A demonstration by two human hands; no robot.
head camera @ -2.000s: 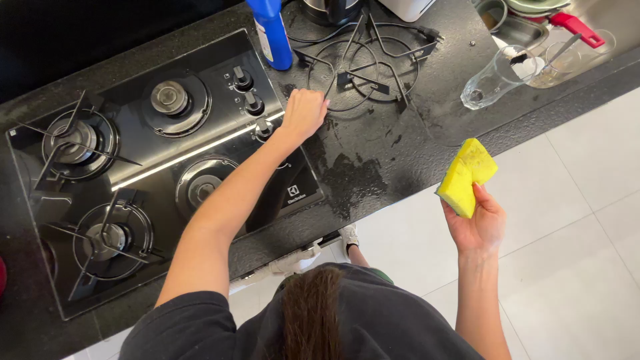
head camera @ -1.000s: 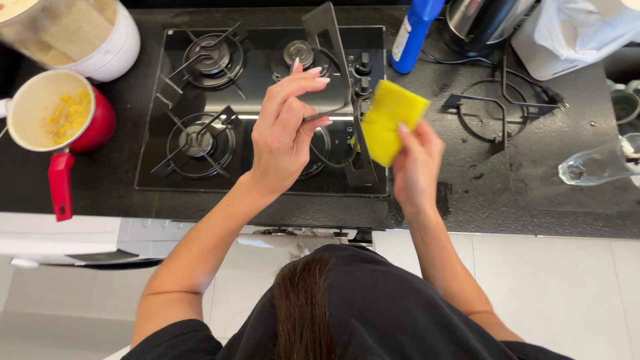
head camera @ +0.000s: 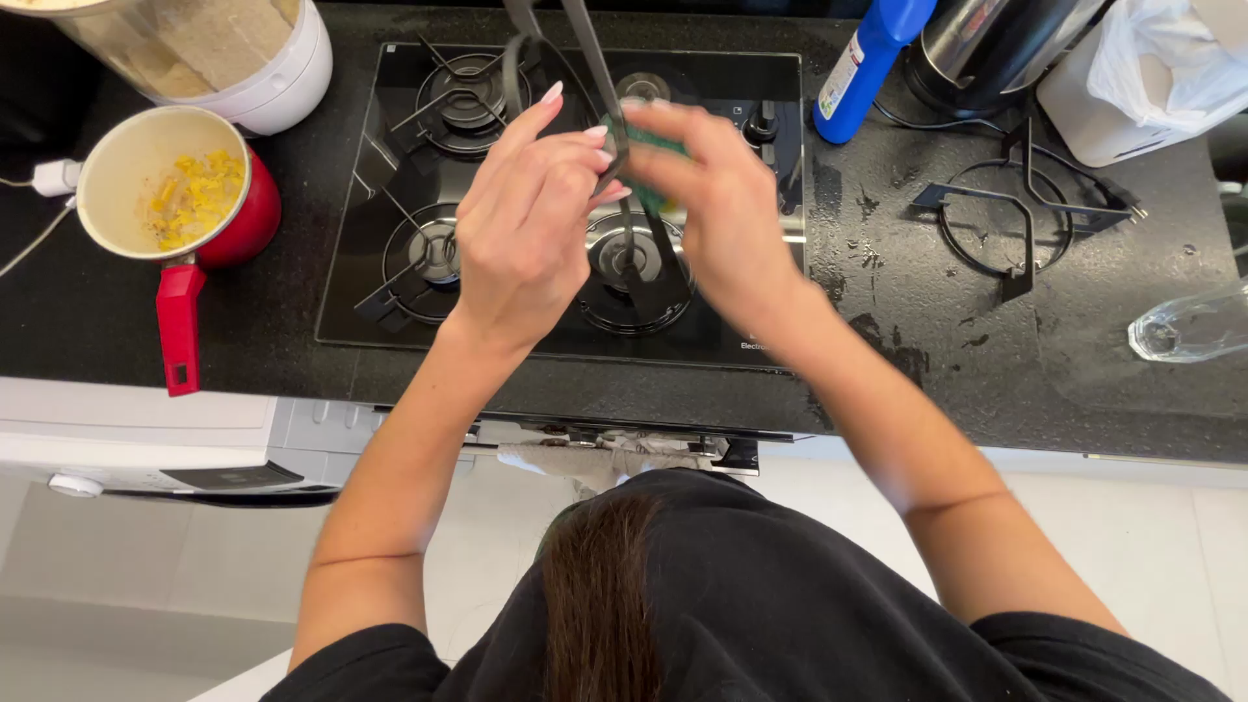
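Above the black glass gas cooktop (head camera: 546, 327), my left hand (head camera: 531, 219) grips a black metal pan support (head camera: 593, 68), which is tilted up off the surface. My right hand (head camera: 717, 200) is blurred and presses a sponge (head camera: 648, 141) against the bars; its green side shows. Part of the sponge is hidden behind the fingers. A second pan support (head camera: 1029, 214) lies on the wet black countertop to the right. Two more supports sit over the left burners.
At the left stand a red saucepan (head camera: 219, 219) with yellow food bits and a large clear-and-white container (head camera: 283, 83). A blue bottle (head camera: 863, 68), an electric kettle (head camera: 975, 58), a lined white bin (head camera: 1102, 97) and a drinking glass (head camera: 1189, 327) are on the right.
Two seconds ago my left hand reached to supports on the countertop; now it holds one above the cooktop. My right hand has brought the sponge against it. The view has swung left.
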